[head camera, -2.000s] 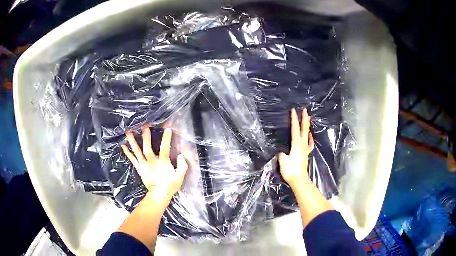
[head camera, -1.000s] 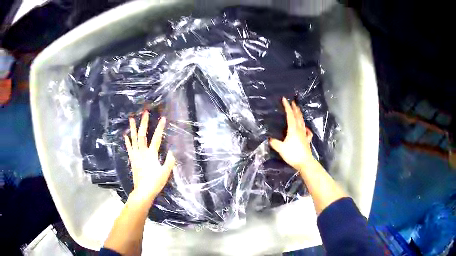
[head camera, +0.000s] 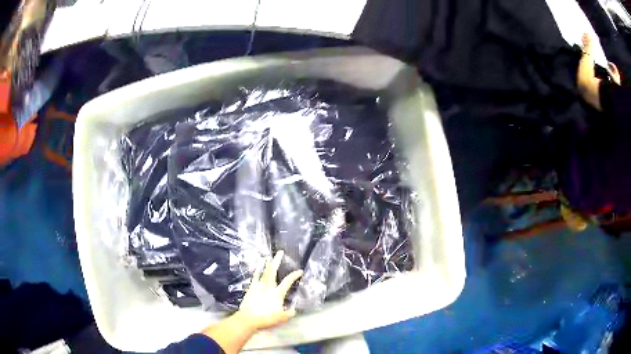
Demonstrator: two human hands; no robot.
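Dark garments in shiny clear film (head camera: 221, 187) lie flat and layered inside a large off-white tub (head camera: 446, 207). Loose, wrinkled film bunches near the middle of the tub's front side. My left hand (head camera: 266, 297) reaches over the front rim. Its fingers are spread and rest on the film at the front middle, with the thumb towards the right; it does not grasp anything. My right hand is not in view.
A white worktable (head camera: 207, 17) stands behind the tub, with dark cloth (head camera: 429, 34) hanging at its right. Another person's hand (head camera: 589, 76) is at the upper right. Blue plastic (head camera: 588, 321) lies at the lower right. An orange object (head camera: 14, 138) is at the left edge.
The view has widened, showing the whole tub and the worktable. My left hand has moved to the front middle of the tub. My right hand has left the picture.
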